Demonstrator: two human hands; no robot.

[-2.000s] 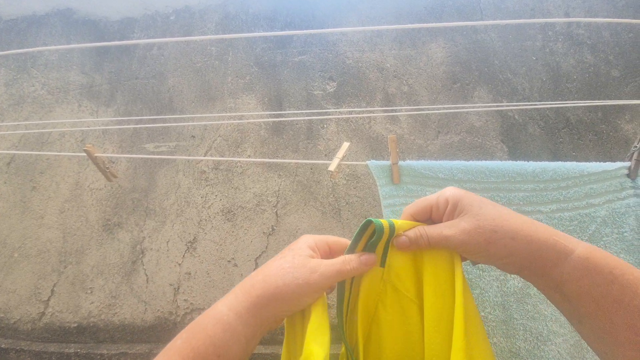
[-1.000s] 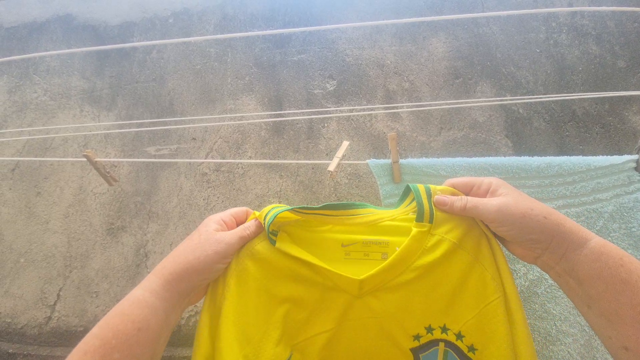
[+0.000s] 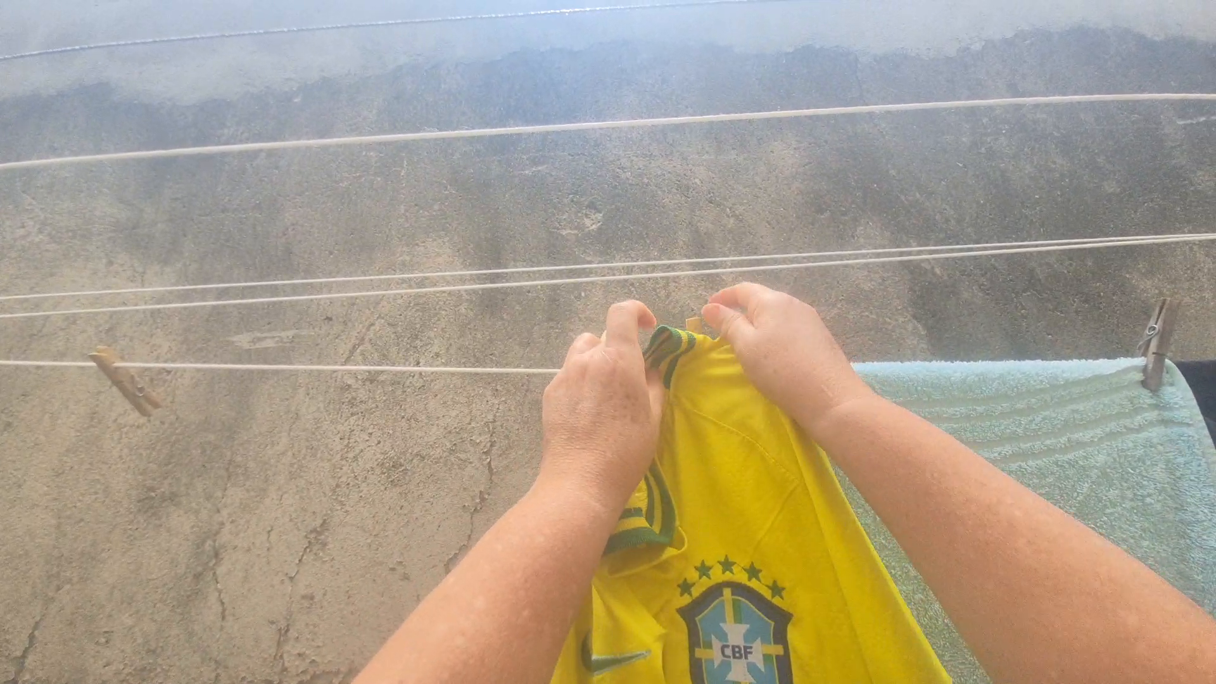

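Note:
A yellow football jersey [image 3: 760, 503] with green collar stripes and a chest crest hangs from my hands at the lowest clothesline [image 3: 380, 368]. My left hand [image 3: 603, 408] is closed on its collar, fingers bent at the line. My right hand [image 3: 779, 351] is at the shoulder beside the collar, thumb and forefinger near a small piece of a wooden clothespin [image 3: 693, 325]; whether it grips the pin or the cloth is hard to tell. Behind my right forearm a light blue towel [image 3: 1073, 456] hangs on the same line.
One wooden clothespin [image 3: 128, 382] sits on the line at the far left, and another [image 3: 1156, 344] holds the towel's right end. More white lines [image 3: 608, 123] run above. A rough, cracked wall [image 3: 332, 513] stands behind, with dark cloth [image 3: 1199, 385] at the right edge.
The jersey, spread between my hands a second ago, is now gathered at the line beside the towel. My hands have come close together. The two pins near the towel's left edge are now largely hidden.

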